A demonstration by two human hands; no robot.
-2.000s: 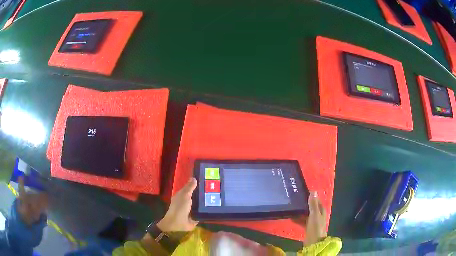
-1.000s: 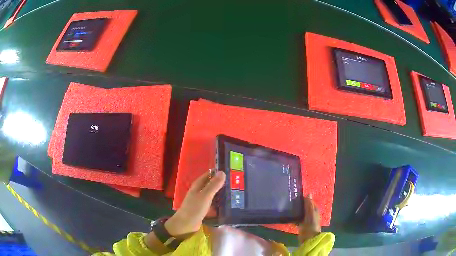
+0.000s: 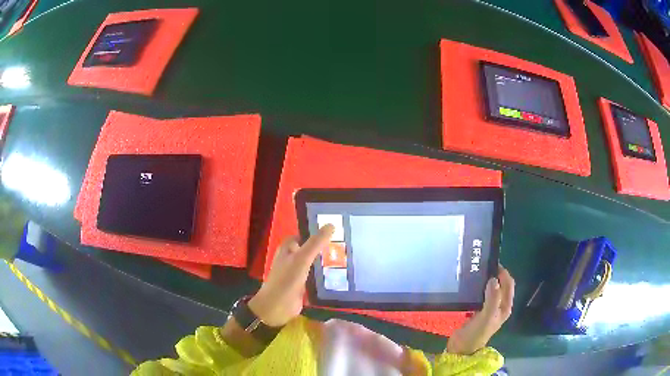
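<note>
The tablet under test (image 3: 404, 250) is held raised over a red-orange foam pad (image 3: 330, 165) in front of me. Its screen shows a pale panel with white, orange and grey buttons along the left side. My left hand (image 3: 290, 275) holds the tablet's left edge, with a finger on the white button at the upper left. My right hand (image 3: 491, 308) grips the lower right corner. The fingers under the tablet are hidden.
A dark tablet (image 3: 150, 197) with small white digits lies on pads at the left. Lit tablets (image 3: 525, 99) lie on red pads beyond, on the green belt (image 3: 330, 66). A blue fixture (image 3: 584, 283) with a yellowish loop stands at the right, a thin dark stick beside it.
The tablet has been tilted and turned, and now faces me more squarely. Its screen has gone from dark grey to pale, and the green and red buttons now look white and orange. The far tablets shifted left.
</note>
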